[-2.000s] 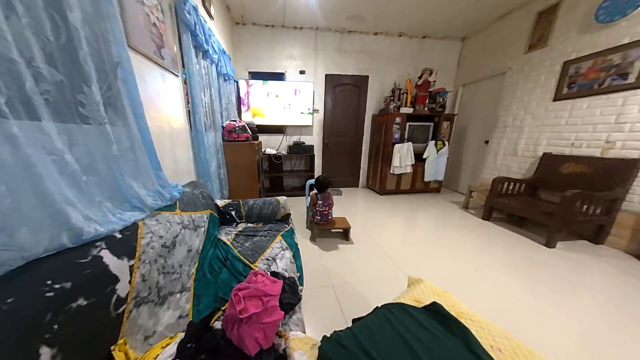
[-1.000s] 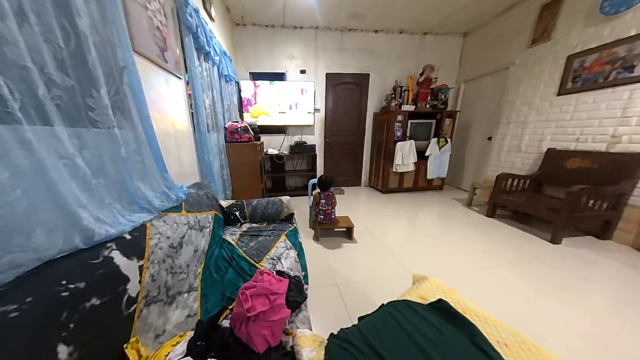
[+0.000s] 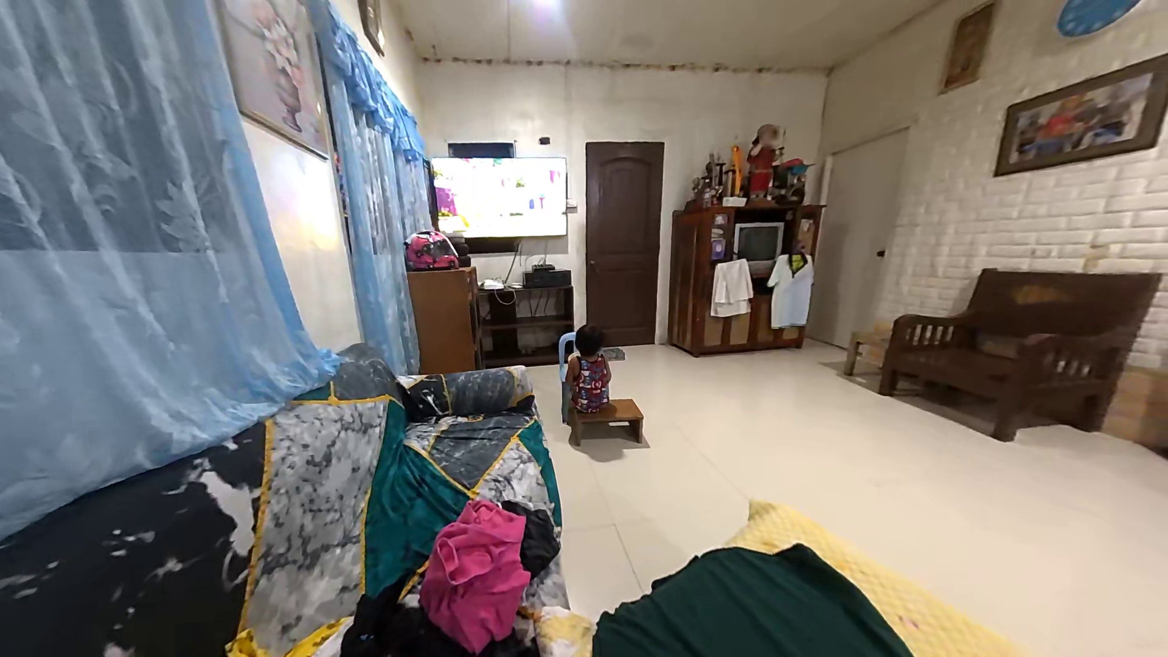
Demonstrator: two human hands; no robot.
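Observation:
Neither my left hand nor my right hand shows in the head view. At the bottom right, a dark green cloth [image 3: 748,602] lies over a yellow quilted pad [image 3: 849,557]. A crumpled pink garment [image 3: 476,575] rests with black cloth [image 3: 392,628] on the near end of the sofa [image 3: 315,484], which has a grey, green and black patterned cover with yellow trim. What either hand holds or touches is hidden.
A person [image 3: 590,379] sits on a low wooden stool [image 3: 620,412], facing away, beside a light blue chair [image 3: 565,351]. A wooden bench [image 3: 1004,347] stands at the right wall, a wooden cabinet [image 3: 693,283] at the back. Blue curtains [image 3: 137,274] hang left.
The picture on the television screen has changed. The person on the stool has stayed seated, and the cloths lie as before.

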